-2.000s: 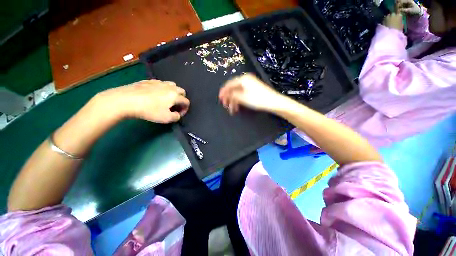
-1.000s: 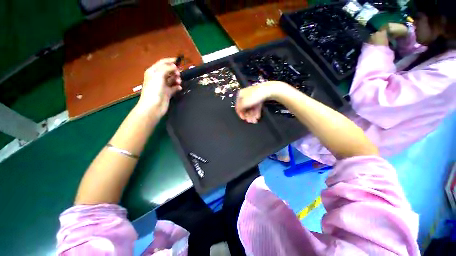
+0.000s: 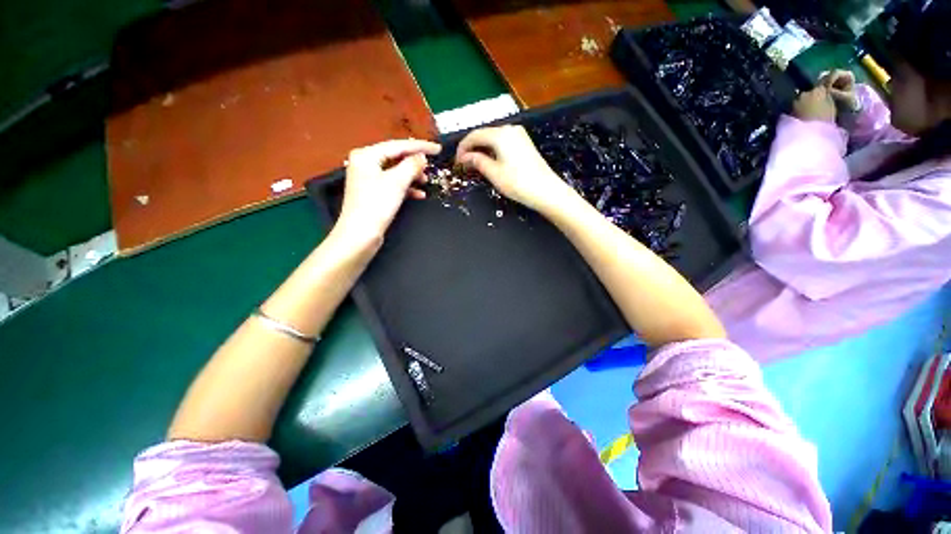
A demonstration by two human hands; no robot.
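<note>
The black divided parts tray (image 3: 490, 302) lies tilted in front of me. Tiny gold and copper metal contacts (image 3: 455, 186) lie scattered at its upper left. Glossy black plastic housings (image 3: 615, 177) are heaped in its right section, and a few (image 3: 419, 373) lie apart at the lower left. My left hand (image 3: 382, 186) is over the tray's upper left edge, thumb and fingers close together; whether it holds a part is too small to tell. My right hand (image 3: 503, 165) is at the metal contacts with fingertips bent down; what is between them is hidden.
A reddish-brown board (image 3: 261, 115) with small white bits lies beyond the tray, and another (image 3: 563, 42) is to its right. A neighbour in a pink smock (image 3: 845, 219) works at the right by a second black tray (image 3: 720, 94) and a yellow-handled tool (image 3: 876, 71).
My left hand has come down from above the board to the tray's upper left edge. My right hand has moved up from the tray's middle to the contacts. The view has shifted slightly.
</note>
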